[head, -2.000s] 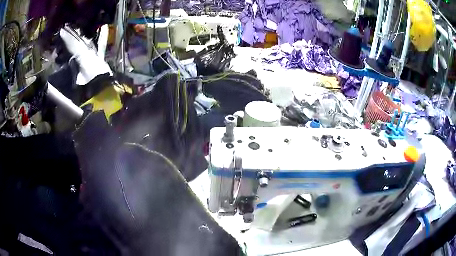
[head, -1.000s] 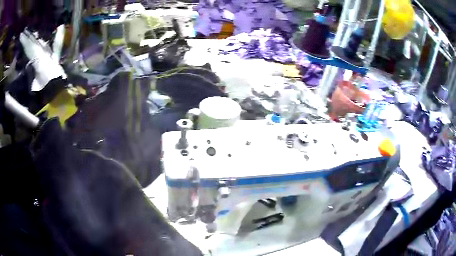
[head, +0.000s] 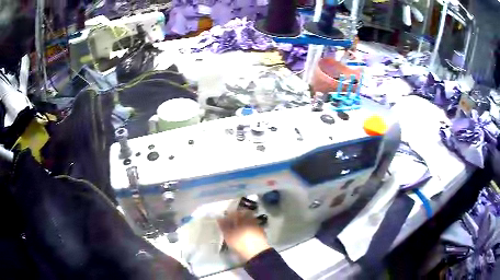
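Observation:
The white sewing machine (head: 219, 153) with a blue stripe and dark control panel (head: 340, 159) stands in front of me. My right hand (head: 244, 232), in a dark sleeve, is blurred under the machine's arm, at the pale throat area beside the small black slotted parts. I cannot tell whether it holds anything. Its fingers partly cover those parts. A dark garment panel (head: 71, 224) with a yellowish edge lies in a heap left of the machine. My left hand is not in view.
A pale green mug (head: 178, 115) stands behind the machine head. An orange-red basket (head: 331, 76), blue spool pins (head: 345, 94) and dark thread cones (head: 278, 19) are behind its right part. White and dark cloth (head: 378, 216) lies at the right end.
My right hand has come into view under the machine's arm. The view has swung right, so the machine and background sit further left in the picture.

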